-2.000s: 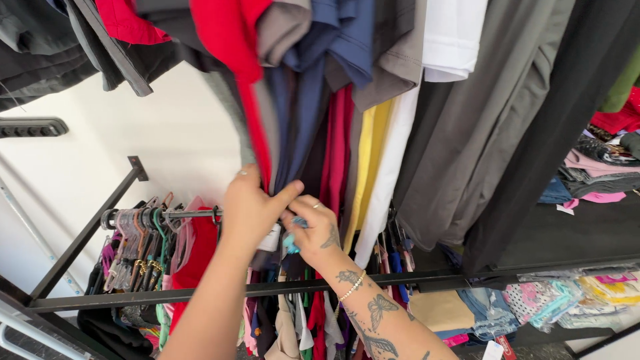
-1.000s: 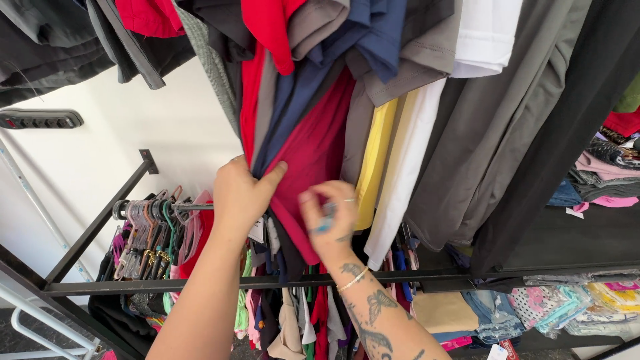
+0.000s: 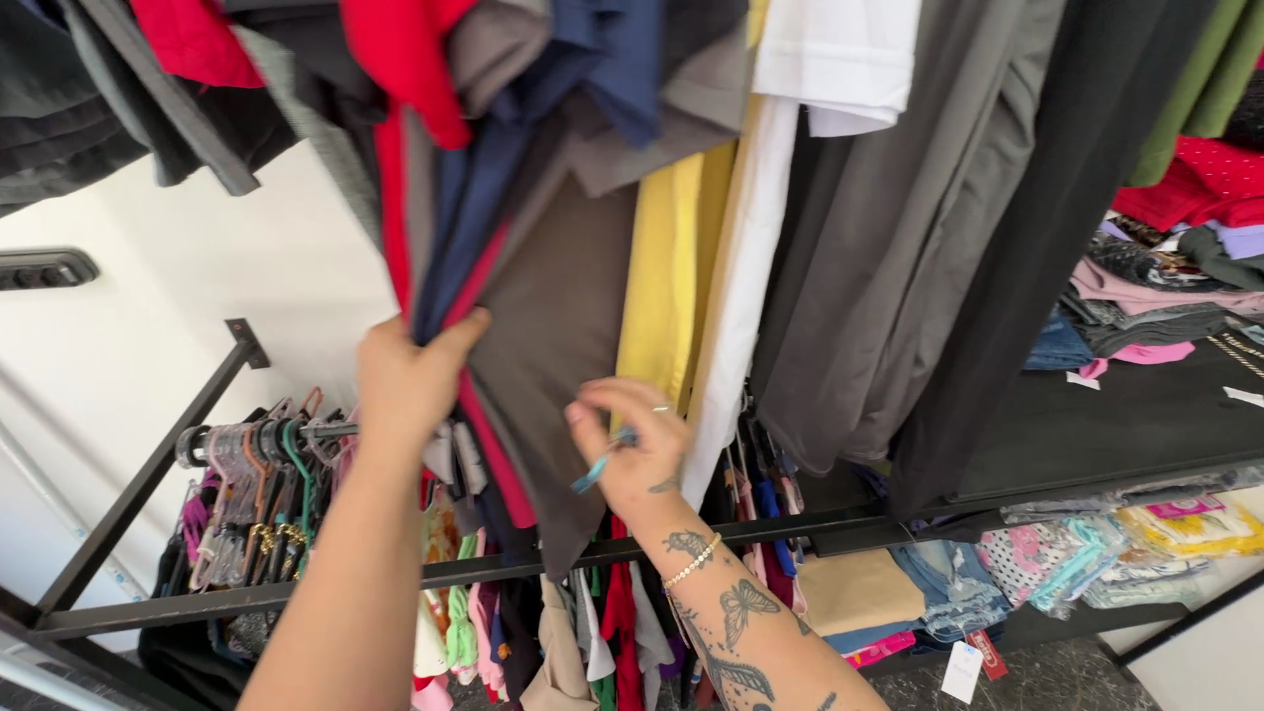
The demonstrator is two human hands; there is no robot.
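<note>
My left hand (image 3: 415, 380) grips a bunch of hanging garments, with red, grey, navy and magenta cloth between thumb and fingers. Just right of it a dark grey-brown garment (image 3: 563, 296) hangs spread out. My right hand (image 3: 632, 444) is in front of that garment's right edge, fingers curled, with a small light-blue object (image 3: 597, 469) at the fingers; its kind is unclear. Whether the fingertips touch cloth cannot be told. A yellow garment (image 3: 657, 276) and a white one (image 3: 746, 286) hang beside it, then grey trousers (image 3: 889, 257) and black trousers (image 3: 1057, 247).
A black metal rail (image 3: 474, 571) crosses below my hands. Lower left, clothes hangers (image 3: 257, 464) crowd a short bar. Folded clothes (image 3: 1145, 286) lie on a black shelf (image 3: 1047, 444) at right, with folded jeans (image 3: 953, 583) beneath. A power strip (image 3: 44, 269) is on the wall.
The magenta garment that was spread between my hands is now gathered at my left hand, and the grey-brown one shows to its right. My left hand keeps its hold.
</note>
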